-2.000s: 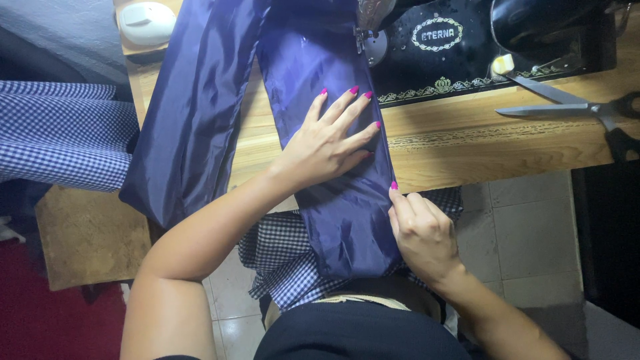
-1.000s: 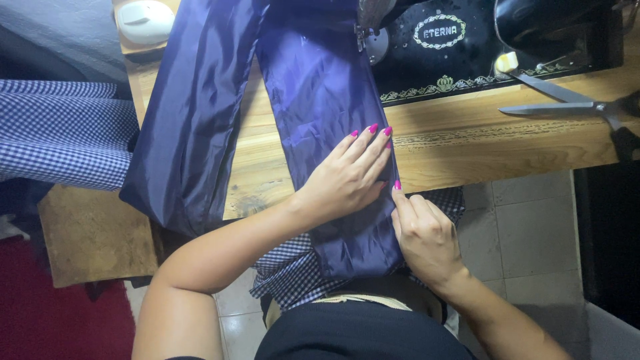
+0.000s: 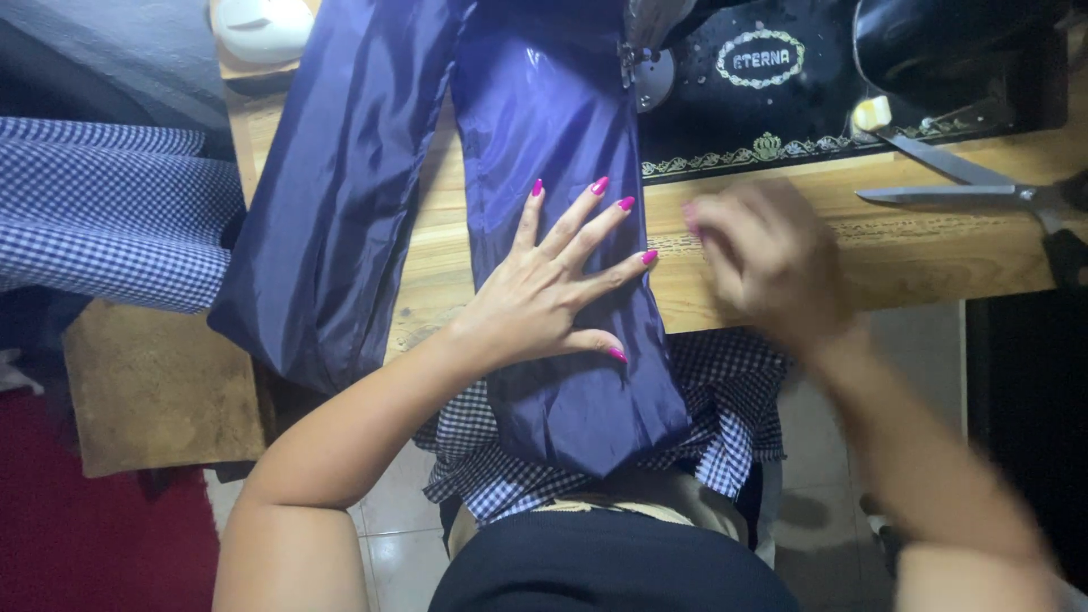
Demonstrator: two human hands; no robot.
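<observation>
My left hand (image 3: 561,285) lies flat with spread fingers on a shiny navy-blue fabric panel (image 3: 552,144), whose lower end hangs over the table edge. The upper part of the panel reaches the presser foot (image 3: 633,59) of a black Eterna sewing machine (image 3: 705,127); whether the foot is down on it I cannot tell. My right hand (image 3: 765,263), blurred, is off the fabric above the wooden table to its right, fingers curled; no object shows in it. Another length of the blue fabric (image 3: 340,195) hangs at the left.
Open scissors (image 3: 960,194) lie on the wooden table (image 3: 918,263) at right, beside a small cream-coloured block (image 3: 871,113). A white computer mouse (image 3: 263,27) is at the upper left. Gingham cloth (image 3: 110,212) hangs at left, and more gingham (image 3: 731,408) is on my lap. A wooden stool (image 3: 161,391) stands lower left.
My right hand has let go of the panel's right edge and moved up and to the right. My left hand now has its fingers spread on the fabric.
</observation>
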